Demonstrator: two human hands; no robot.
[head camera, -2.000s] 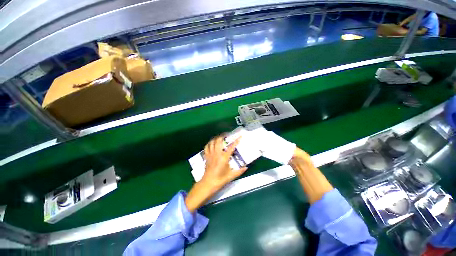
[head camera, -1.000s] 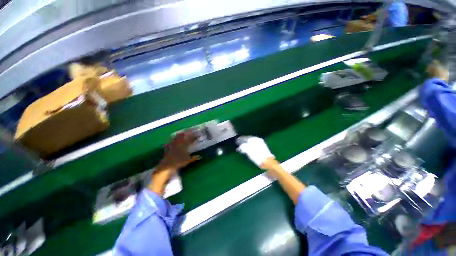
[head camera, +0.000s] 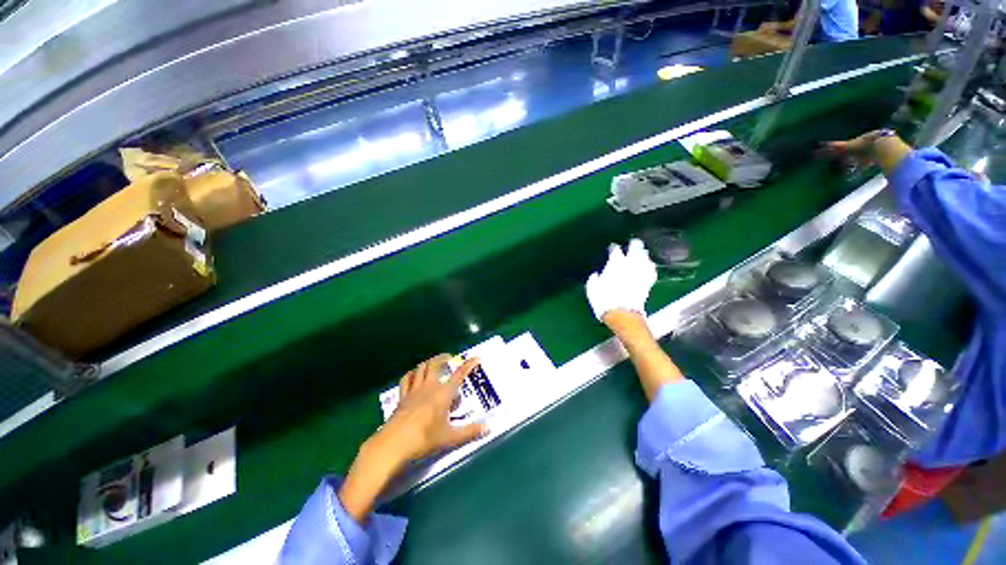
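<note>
My left hand (head camera: 417, 425), bare, lies over the left part of a white retail box (head camera: 502, 370) at the near belt rail. Its fingers and thumb span the printed face; the box's right flap sticks out. My right hand (head camera: 620, 283), in a white glove, is over the belt with fingers apart and nothing seen in it. A clear blister tray (head camera: 671, 249) with a dark round device lies on the belt just right of its fingertips; whether they touch is unclear.
Another box (head camera: 132, 491) lies left on the green belt (head camera: 320, 386). Boxes, one with green (head camera: 673, 184), lie beyond my right hand. Several blister trays (head camera: 796, 392) cover the right worktop. A coworker's arm (head camera: 938, 199) reaches over the belt. Brown cartons (head camera: 116, 259) stand far left.
The view has shifted right. My left hand is now on a box by the near rail, away from the mid-belt. My gloved right hand has moved right, to beside the blister tray.
</note>
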